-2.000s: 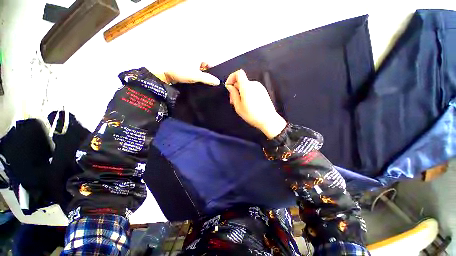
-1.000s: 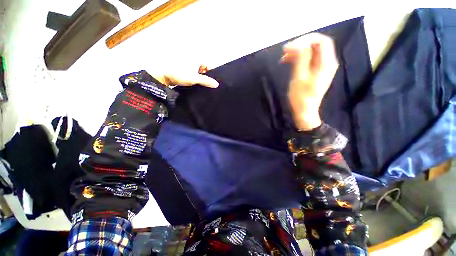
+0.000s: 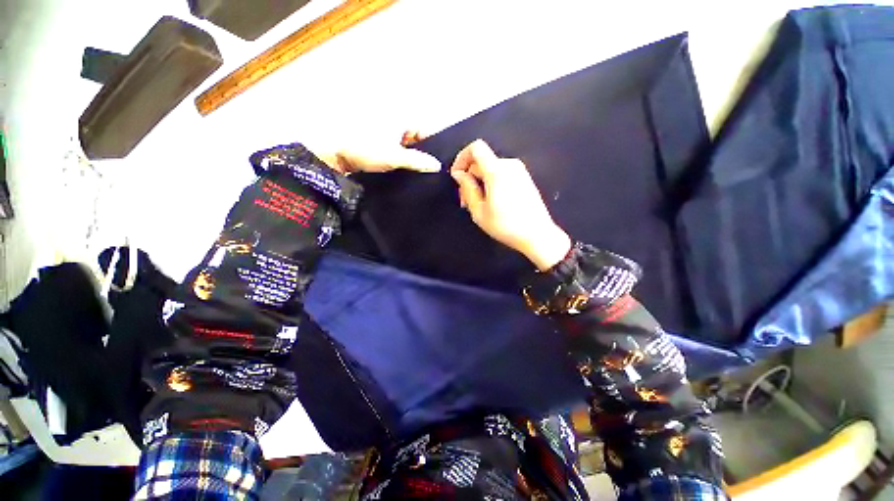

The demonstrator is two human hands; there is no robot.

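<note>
A dark navy garment (image 3: 588, 147) lies on the white table, with a brighter blue lining (image 3: 422, 338) folded over its lower part. My left hand (image 3: 384, 159) holds the garment's far edge; its thumb lies on top and a fingertip shows beyond the edge. My right hand (image 3: 505, 201) is beside the left thumb, with finger and thumb pinched together at the cloth. A needle or thread between them is too small to see.
Two dark oblong blocks (image 3: 152, 88) and a wooden ruler (image 3: 294, 54) lie at the far left on the white table (image 3: 441, 68). Black garment pieces (image 3: 64, 328) with white tape lie at the left. Shiny blue cloth (image 3: 828, 279) hangs at the right.
My right hand lifted away to the right over the cloth and is now back beside the left thumb. My left hand has kept its hold. The view has shifted slightly.
</note>
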